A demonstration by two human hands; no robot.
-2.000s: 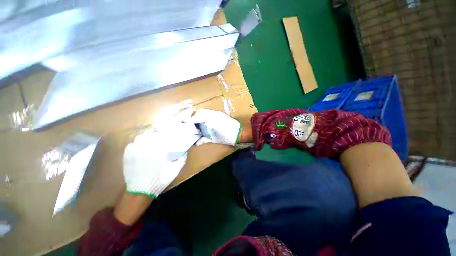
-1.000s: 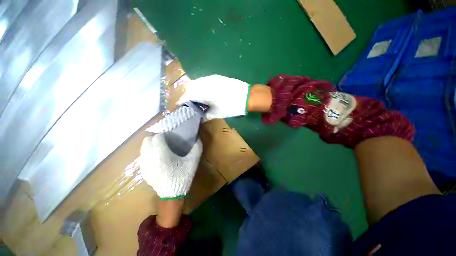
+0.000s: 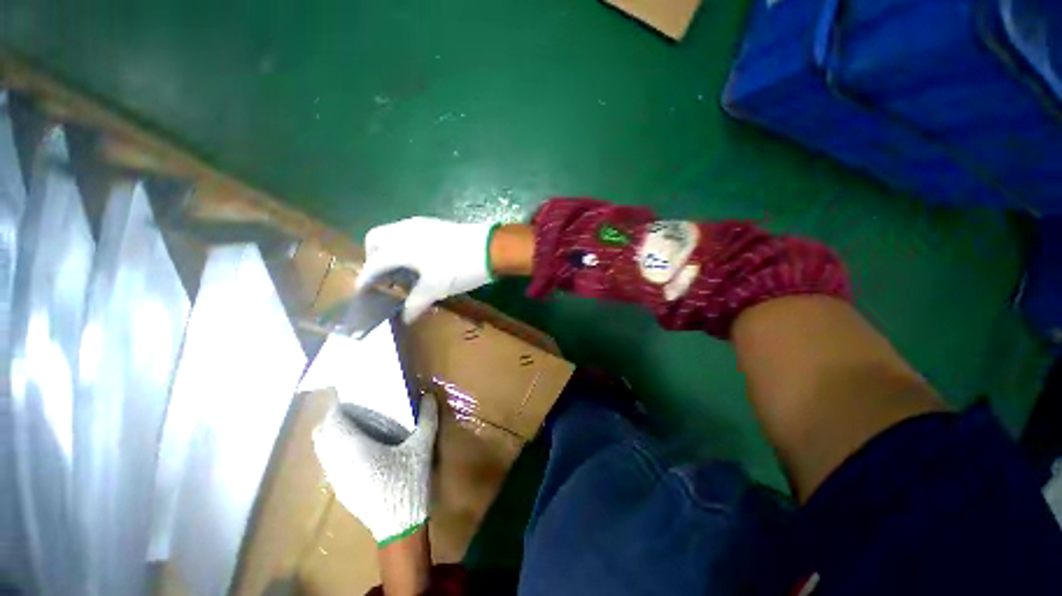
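A small bundle of shiny silver sheet-metal parts is held over the cardboard sheet. My left hand, in a white knitted glove, grips its lower end with the thumb on the near side. My right hand, in the same kind of glove, holds its upper end, where the fingers partly hide the metal. Nested rows of silver parts with pointed ends lie on the cardboard at the left, close beside the bundle. They are somewhat blurred.
Blue plastic crates stand on the green floor at the upper right. The end of a loose cardboard strip shows at the top edge. My knee in jeans is at the bottom centre, close to the cardboard's corner.
The view has turned, and the rows now stand more upright at the left. Both hands keep hold of the bundle, which now shows a smooth bright face instead of its ribbed edges.
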